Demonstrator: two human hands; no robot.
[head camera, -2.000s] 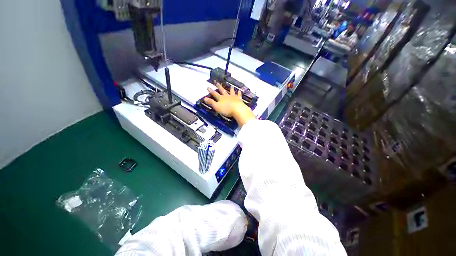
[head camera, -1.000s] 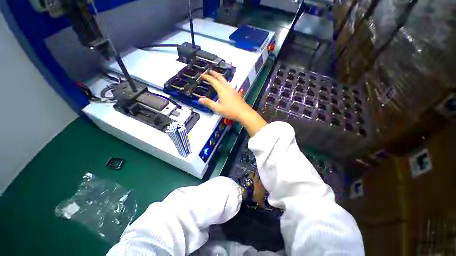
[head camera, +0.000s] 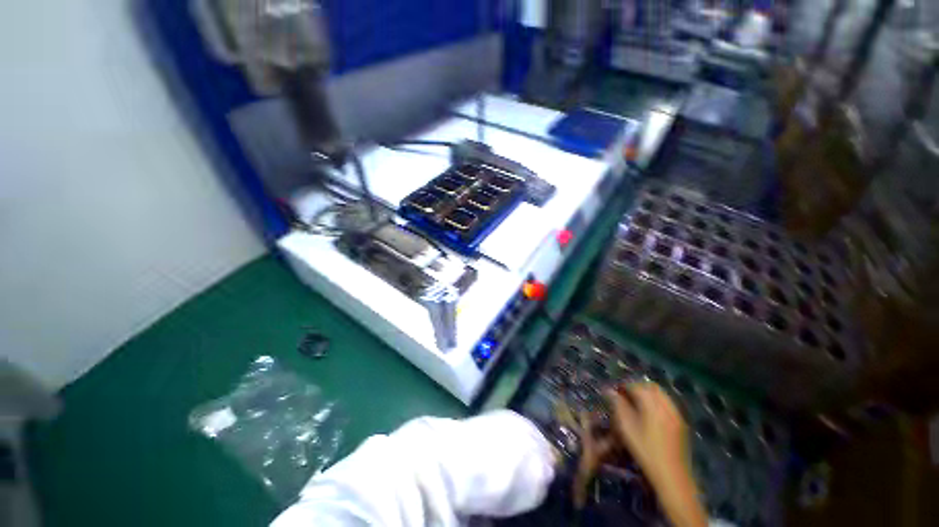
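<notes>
A dark fixture (head camera: 463, 201) with square black housings in two rows lies on the blue-black plate of the white machine base. My right hand (head camera: 654, 432) is low over the working blister tray (head camera: 721, 417), fingers bent down; blur hides whether it holds anything. My left hand (head camera: 585, 445) is beside it at the tray's near left, partly hidden by the white sleeve and blurred. Dark parts lie under and between both hands; what they are and whether either hand grips them cannot be told.
Stacked blister trays (head camera: 721, 329) stand behind the working tray. A red button (head camera: 534, 290) and blue-lit button (head camera: 484, 352) are on the machine front. A striped bundle (head camera: 444, 321) stands at its corner. A plastic bag (head camera: 273, 422) and loose housing (head camera: 314, 345) lie left. Wrapped cartons are at right.
My right hand has left the fixture on the machine and moved down to the tray beside my left hand. The fixture stays on the machine. The camera view has shifted.
</notes>
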